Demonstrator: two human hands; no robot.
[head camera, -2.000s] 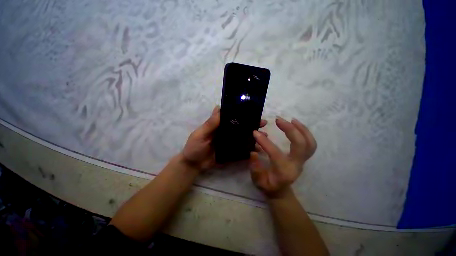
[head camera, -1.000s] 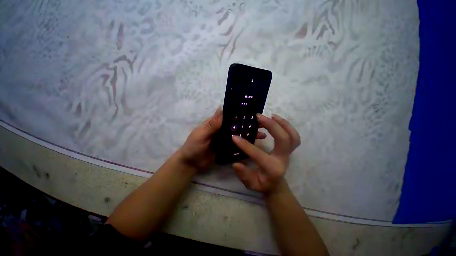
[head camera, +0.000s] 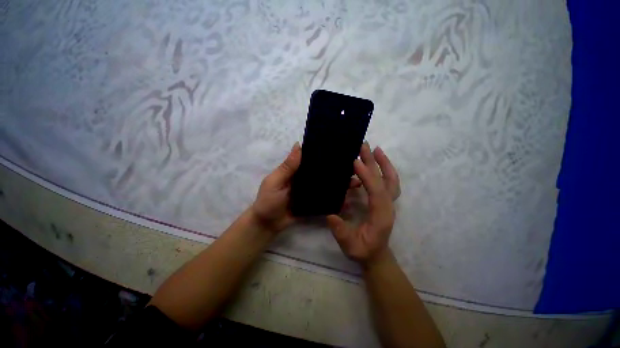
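Observation:
A black smartphone (head camera: 332, 155) is upright in the middle of the view, its screen almost wholly dark with one small white spot near the top. My left hand (head camera: 277, 194) holds it from the left, thumb along its left edge and fingertips showing at its right edge. My right hand (head camera: 370, 211) is at the phone's lower right, fingers apart and partly bent, holding nothing; whether its fingertips touch the phone's edge is hard to tell.
A pale grey sheet (head camera: 224, 136) with faint animal-like marks lies under the hands. Bright blue fabric (head camera: 595, 163) lies at the right. The table's pale edge (head camera: 299, 292) curves across the bottom. Dark, unclear items (head camera: 41, 292) show below it at the lower left.
The phone screen, showing small lit marks a second ago, is now almost all dark. My right index finger has moved off the screen to the phone's right side. My left hand keeps its hold.

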